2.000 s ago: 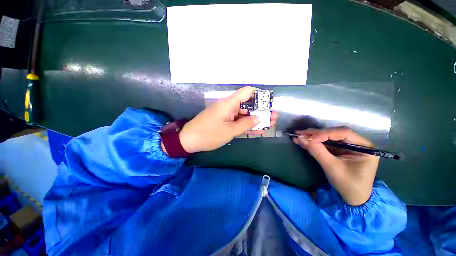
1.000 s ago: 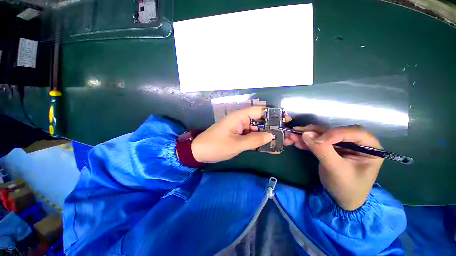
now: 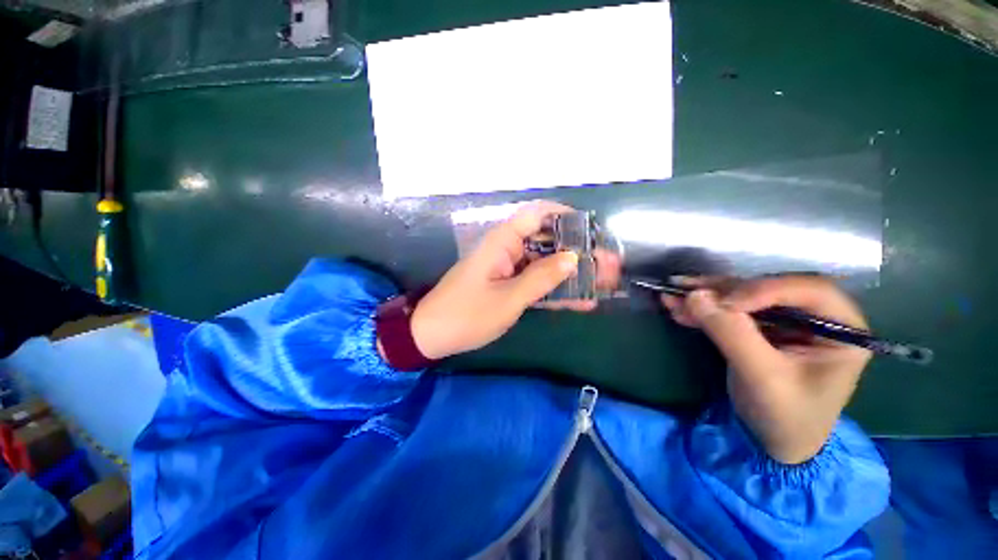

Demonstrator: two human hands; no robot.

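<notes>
My left hand [image 3: 489,287], with a dark red band at the wrist, holds a small circuit board module [image 3: 575,260], thumb on its near part. My right hand [image 3: 779,328] holds a slim black pen-like tool [image 3: 828,327] with pale lettering. Its tip points left, just right of the module, and does not appear to touch it. A clear glossy sheet [image 3: 755,233] with bright glare lies on the green mat under and right of the module. Pale strips at its left end are partly hidden by my left hand.
A white paper sheet [image 3: 523,101] lies beyond my hands. A yellow-and-black screwdriver [image 3: 106,247] lies at left by a dark box with a white label [image 3: 48,117]. A clear shallow tray [image 3: 232,74] holding a module [image 3: 309,22] is at upper left. The green mat [image 3: 263,241] surrounds them.
My left hand has moved the module slightly up and left since a second ago, and its face looks different from the first frame. My right hand with the tool has moved right, away from the module.
</notes>
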